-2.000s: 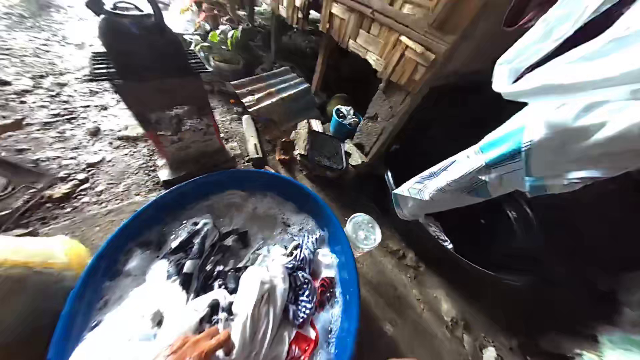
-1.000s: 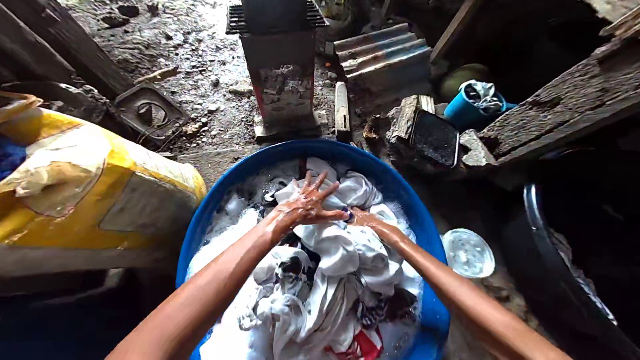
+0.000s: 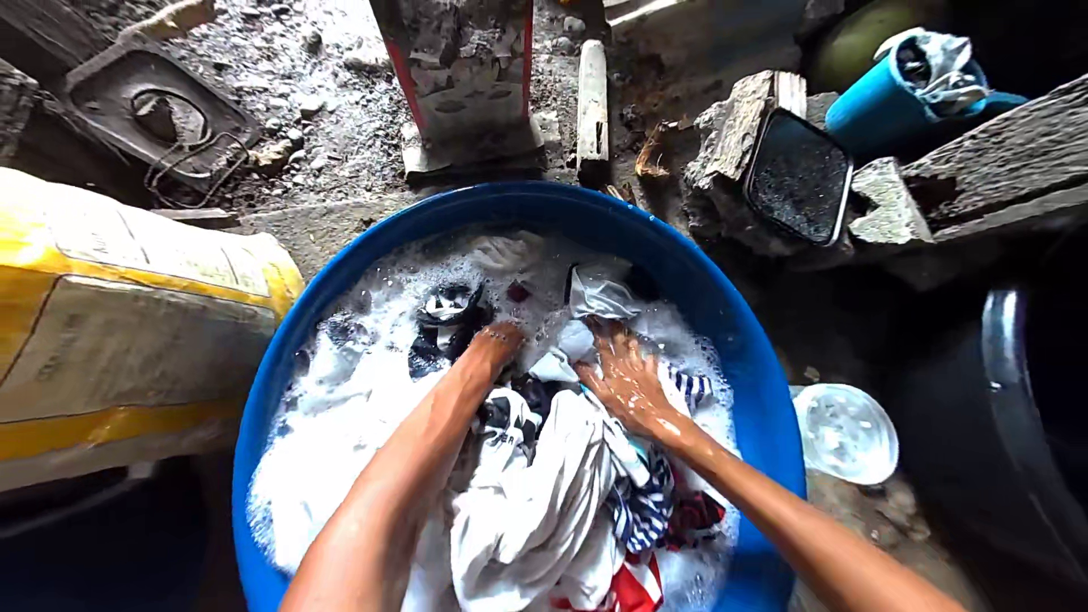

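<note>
A round blue plastic tub [image 3: 765, 357] holds soapy water with foam [image 3: 331, 442] and wet clothes. My left hand [image 3: 500, 340] reaches down into the suds beside a dark and white cloth [image 3: 446, 323]; its fingers are under the surface, so what they touch is hidden. My right hand [image 3: 625, 374] lies palm down with fingers spread on wet cloth, close to a greyish-white piece [image 3: 603, 293]. Nearer me lie a bunched white garment [image 3: 544, 501], a navy-and-white striped cloth [image 3: 644, 506] and a red and white cloth [image 3: 637, 586].
Left of the tub stands a yellow and white sack [image 3: 144, 331] bearing writing. To the right are a clear plastic container [image 3: 846, 433] and a large dark tub [image 3: 1003, 365]. Beyond lie a wood strip [image 3: 592, 106], a black tray [image 3: 799, 174] and a blue container with cloth [image 3: 875, 106].
My hands were close together on top of the white cloth; now they are apart, the left one down in the suds. The view has moved in closer over the tub.
</note>
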